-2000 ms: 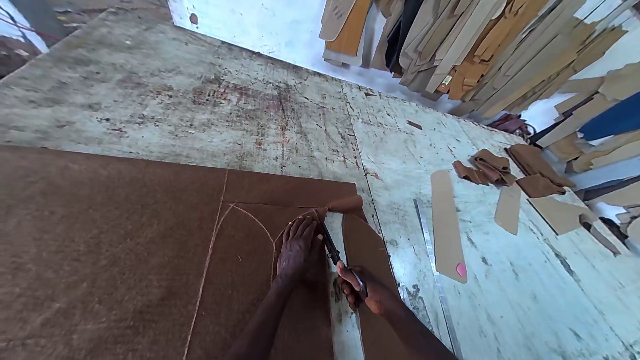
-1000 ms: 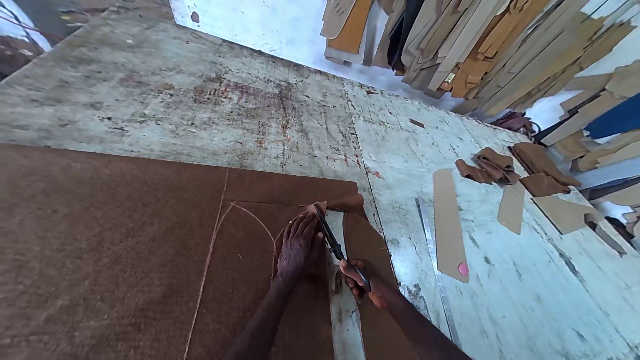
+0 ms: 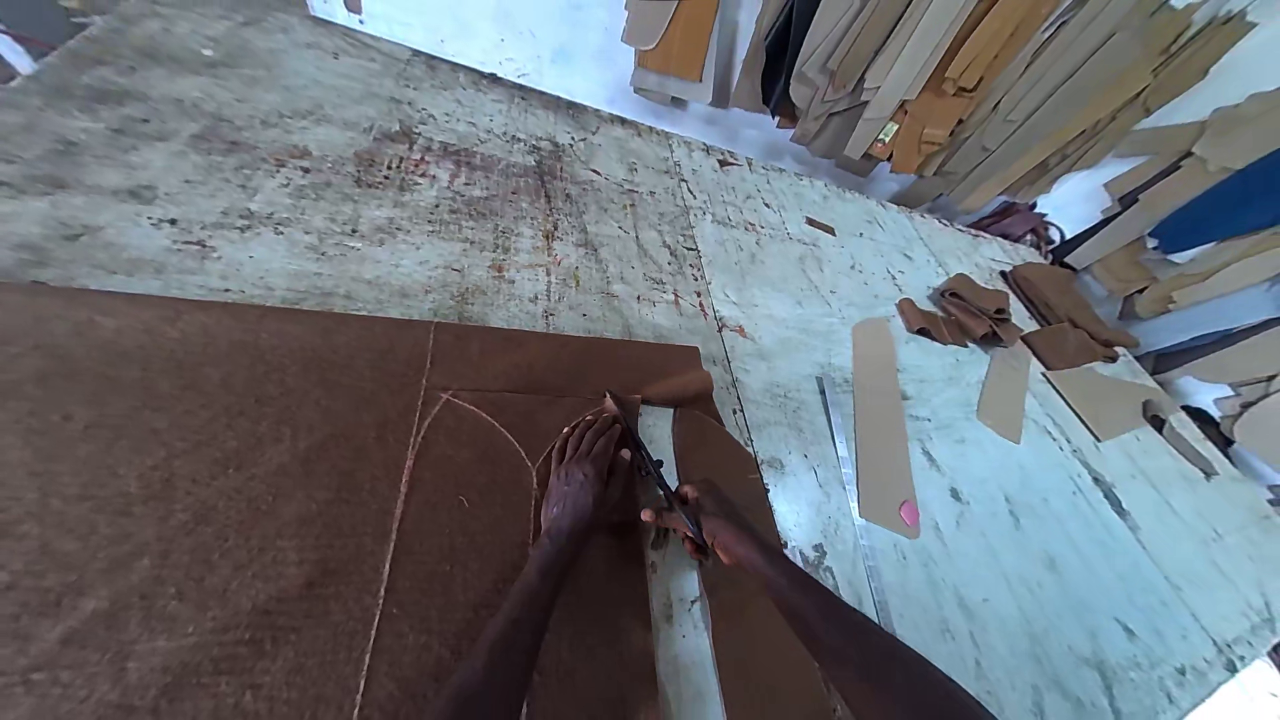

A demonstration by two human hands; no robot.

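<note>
A large brown cloth (image 3: 250,520) with chalked lines lies over the near left of the table. My left hand (image 3: 583,475) rests flat on it, fingers pointing to the far edge, beside a curved chalk line. In my right hand (image 3: 700,525) are dark-handled fabric scissors (image 3: 650,465), their blades reaching up and left to the cloth just past my left fingertips. A flap of cloth (image 3: 675,387) is folded over near the far right corner. A long gap, with table showing through, runs between the main cloth and a brown cut piece (image 3: 740,560) on its right.
Right of the cloth lie a metal ruler (image 3: 850,480), a long card pattern (image 3: 882,430) with a pink piece of chalk (image 3: 908,513), a smaller pattern (image 3: 1004,392) and brown cloth scraps (image 3: 968,310). Many patterns (image 3: 900,80) hang on the wall behind the worn table (image 3: 450,200).
My right hand shifts slightly on the scissors as the blades change angle at the same spot near the far edge. My left hand stays on the cloth in about the same place.
</note>
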